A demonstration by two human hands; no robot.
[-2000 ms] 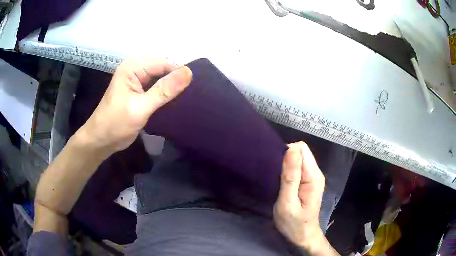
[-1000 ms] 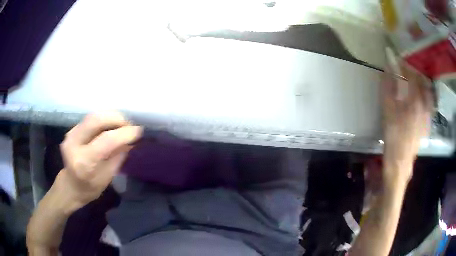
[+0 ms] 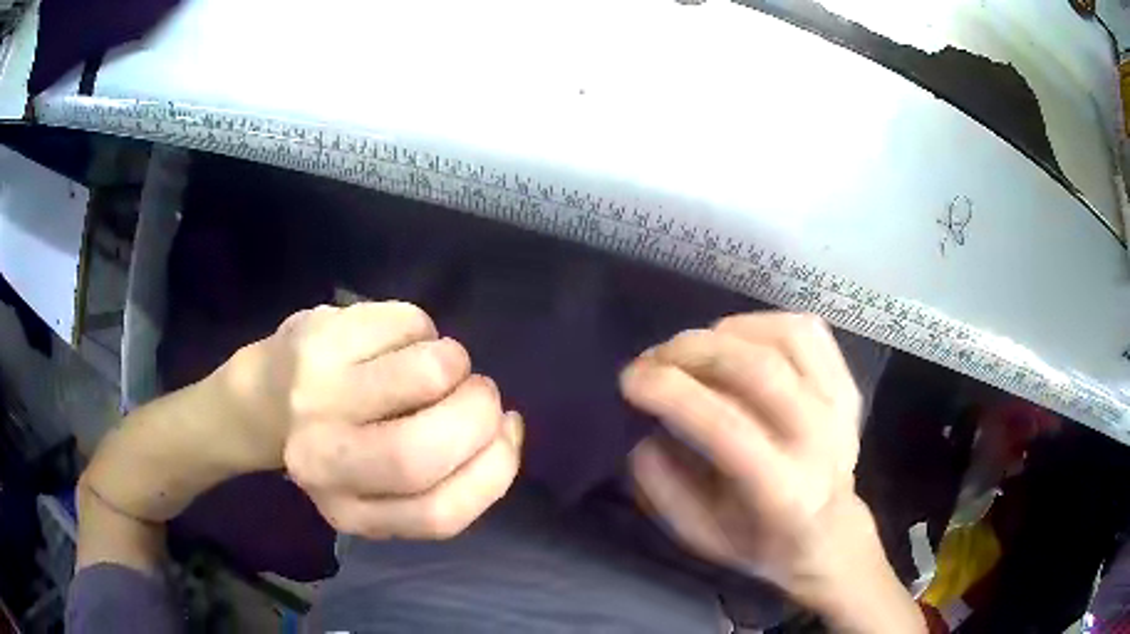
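The dark purple fabric [image 3: 564,434] hangs below the table's front edge, over my lap and between my hands. My left hand [image 3: 403,427] is a closed fist at its left side, with cloth running in behind the fingers. A small greyish tip shows just above this fist; I cannot tell what it is. My right hand [image 3: 750,446] is at the fabric's right side, fingers curled and slightly blurred. What lies inside its fingers is hidden. No white pen-like tool shows on the table.
The white table [image 3: 533,99] has a ruler strip [image 3: 595,223] along its front edge. More dark purple cloth [image 3: 93,37] lies at the upper left. A dark jagged patch [image 3: 991,93] is at the upper right. Yellow cloth [image 3: 964,557] sits below the table at right.
My right hand went to the tool's spot at the table's right, then came back beside my left hand. The white tool is gone from the table. My left hand has closed into a fist.
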